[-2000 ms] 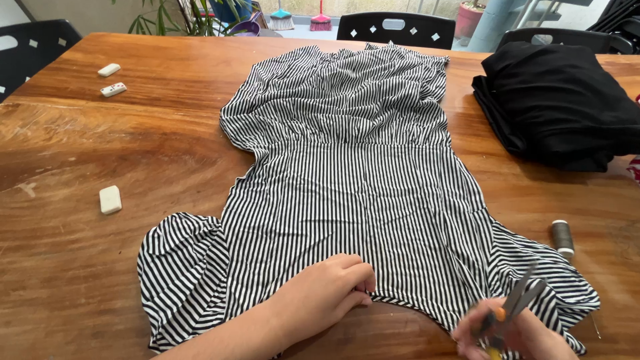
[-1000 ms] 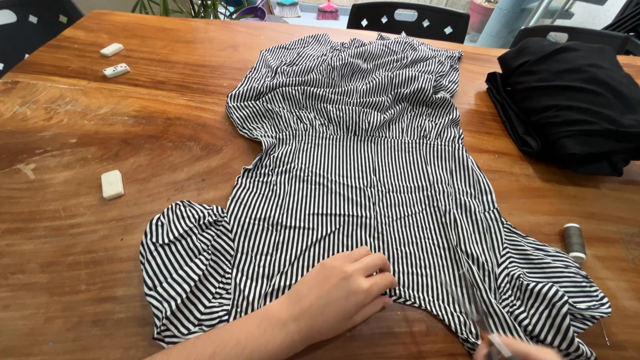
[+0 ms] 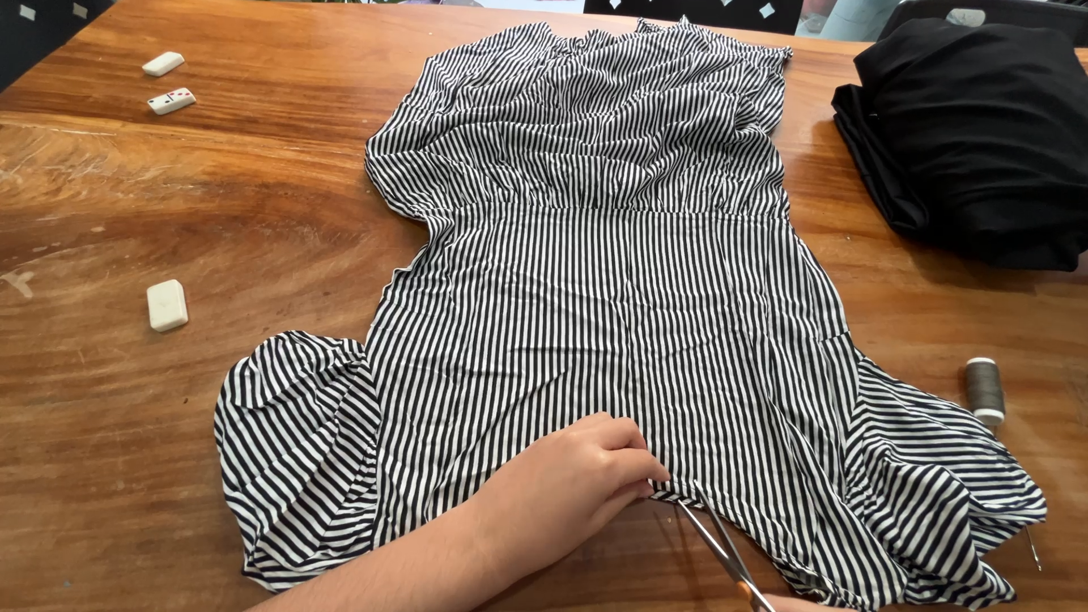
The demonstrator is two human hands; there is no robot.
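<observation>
A black-and-white striped garment with puffed sleeves (image 3: 612, 323) lies spread on the wooden table. My left hand (image 3: 586, 484) pinches the curved neckline edge at its near side. Just right of those fingers, the parted blades of metal scissors (image 3: 721, 548) reach the same edge, their tips against the cloth. My right hand (image 3: 803, 603) holds the scissors at the bottom of the frame, mostly cut off from view. Near the right sleeve stands or lies a spool of grey thread (image 3: 985, 391), and a needle (image 3: 1033, 548) shows below that sleeve's edge.
Black folded cloth (image 3: 977, 144) is heaped at the right back. On the left of the wooden table (image 3: 280, 272) lie a white domino (image 3: 167, 306), another blank-side-up tile (image 3: 163, 64) and a dotted domino (image 3: 172, 101). Dark chairs (image 3: 697, 13) stand beyond the far edge.
The scissors, raised over the right side of the garment two seconds ago, have come down and left to the neckline edge beside my left hand. My left hand stays on that edge.
</observation>
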